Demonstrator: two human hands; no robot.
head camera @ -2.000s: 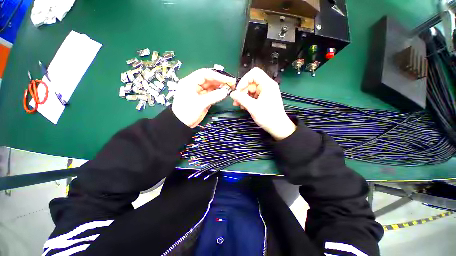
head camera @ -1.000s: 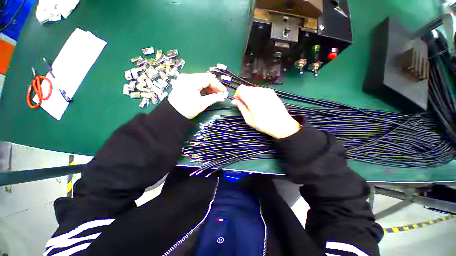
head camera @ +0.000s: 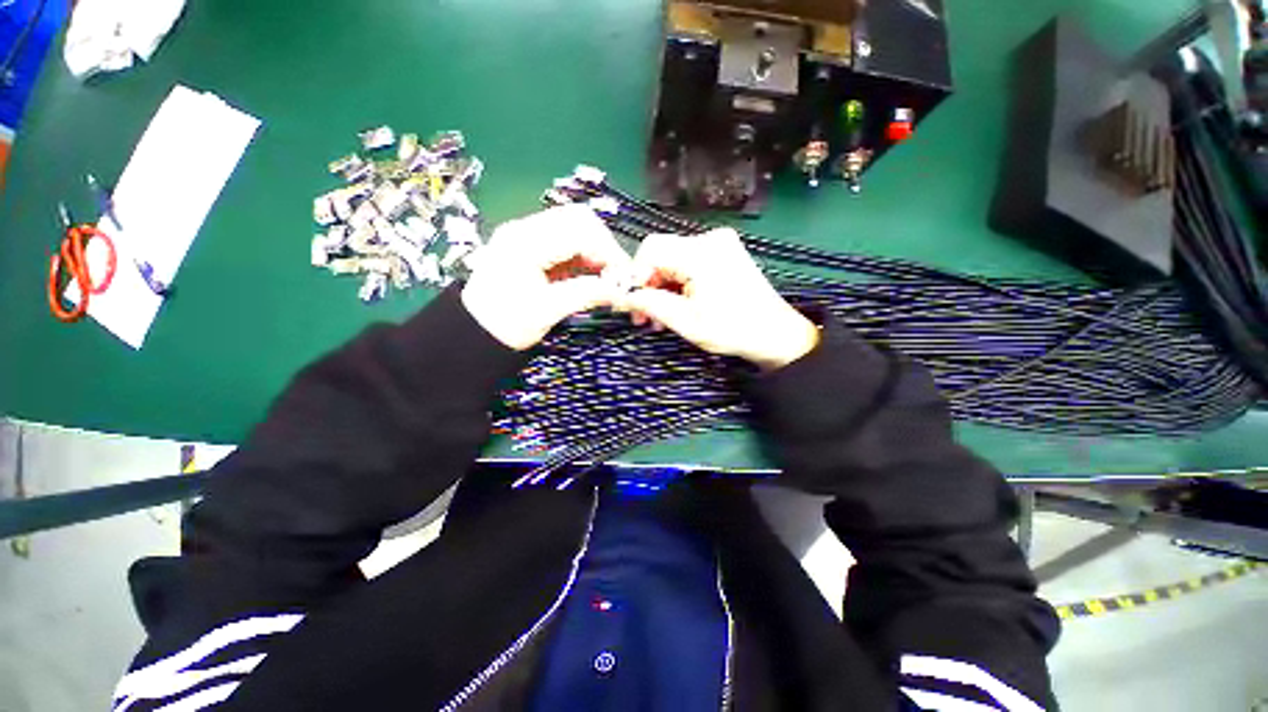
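My left hand (head camera: 547, 276) and my right hand (head camera: 719, 295) meet fingertip to fingertip above the left part of the cable bundle. A small pale piece, probably a connector on a cable end, shows between the fingertips; the fingers hide most of it. The black cables (head camera: 960, 341) lie along the bench edge, with coloured and white wire ends at the left. The loose pile of silver and white connectors (head camera: 399, 220) lies left of my left hand. Several fitted cable ends (head camera: 586, 182) lie just beyond my hands, near the press.
The black press (head camera: 758, 104) stands beyond my right hand. A dark block (head camera: 1092, 167) stands at the right, beside more cables. Orange-handled scissors (head camera: 82, 271) and a pen lie on white paper (head camera: 181, 188) at the left. A white crumpled cloth (head camera: 118, 31) is at the upper left.
My hands have come closer together and slightly lower, fingertips touching. The fitted cable ends beyond them, largely hidden at first, now show. The view has shifted slightly.
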